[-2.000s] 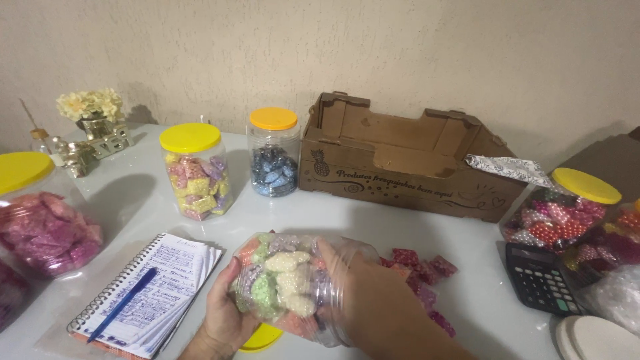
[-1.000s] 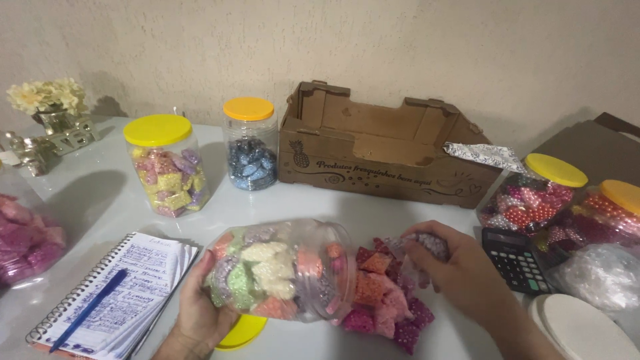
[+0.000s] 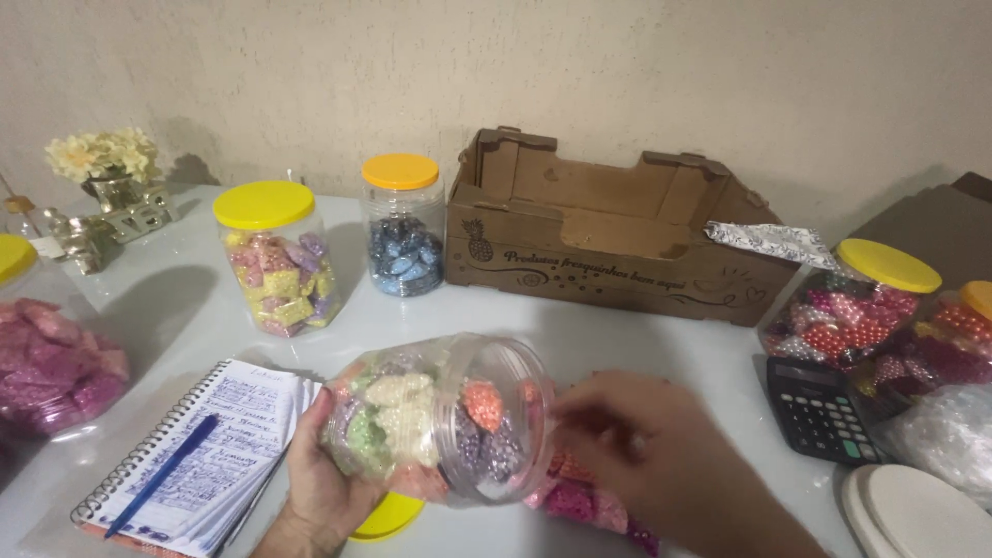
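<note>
My left hand holds a clear plastic jar tipped on its side, its mouth toward the right. Inside lie small bags of cream, green, purple and orange beads; an orange bag and purple ones are near the mouth. My right hand is blurred, beside the jar's mouth; whether its fingers hold anything cannot be made out. Partly hidden below it, pink and red bead bags lie on the table. A yellow lid lies flat under the jar.
Lidded bead jars stand behind, left and right. A cardboard box stands near the wall. Left lie a spiral notebook and blue pen; right, a calculator, plastic bags and white discs.
My right hand was inside the jar at first, then held a purple bead bag over the pink pile. It is now back beside the mouth. Purple and orange bags now lie nearer the mouth.
</note>
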